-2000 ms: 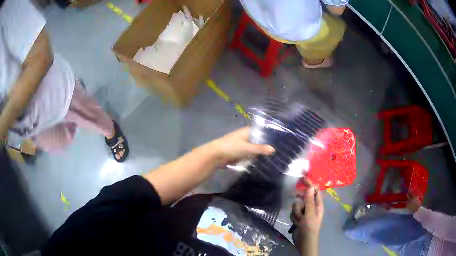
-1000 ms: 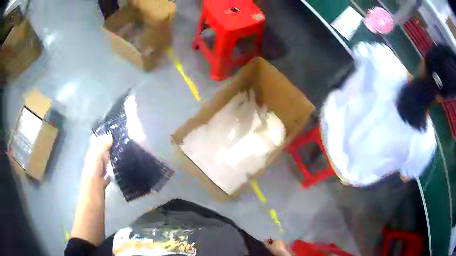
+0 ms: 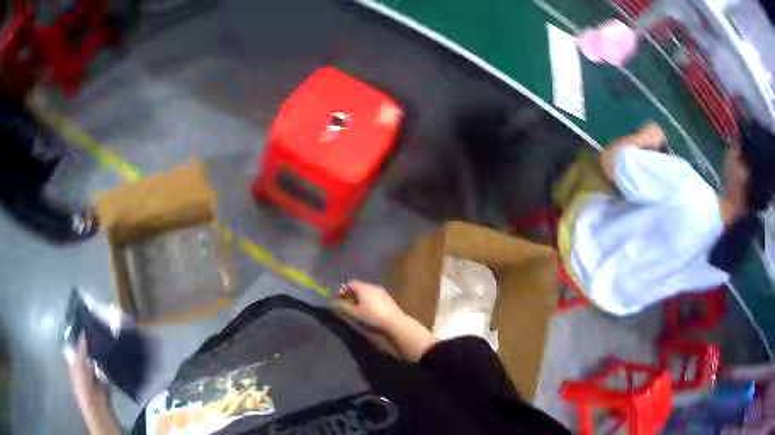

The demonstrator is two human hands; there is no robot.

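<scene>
My left hand (image 3: 83, 374) is at the lower left, blurred, holding the die-cut adhesive sheets (image 3: 119, 344), which look black with shiny clear edges. My right hand (image 3: 371, 304) is in front of my body at the lower centre, with the fingers curled. Something small and dark shows at its fingertips, too blurred to name. A brown open carton (image 3: 527, 297) with white scraps (image 3: 465, 297) stands right of my right forearm. A red plastic stool (image 3: 336, 127) stands ahead of me.
Another open carton (image 3: 161, 204) stands ahead left beside the yellow floor line. A seated person (image 3: 646, 229) in pale clothing is at the green bench (image 3: 476, 30) on the right. A pink item (image 3: 608, 42) and a white strip (image 3: 565, 72) lie on the bench. Red stools (image 3: 625, 395) stand lower right.
The view has moved forward and turned. The white-scrap carton is now lower right and the red stool nearer. My left hand with the sheets is lower left; my right hand has risen into view.
</scene>
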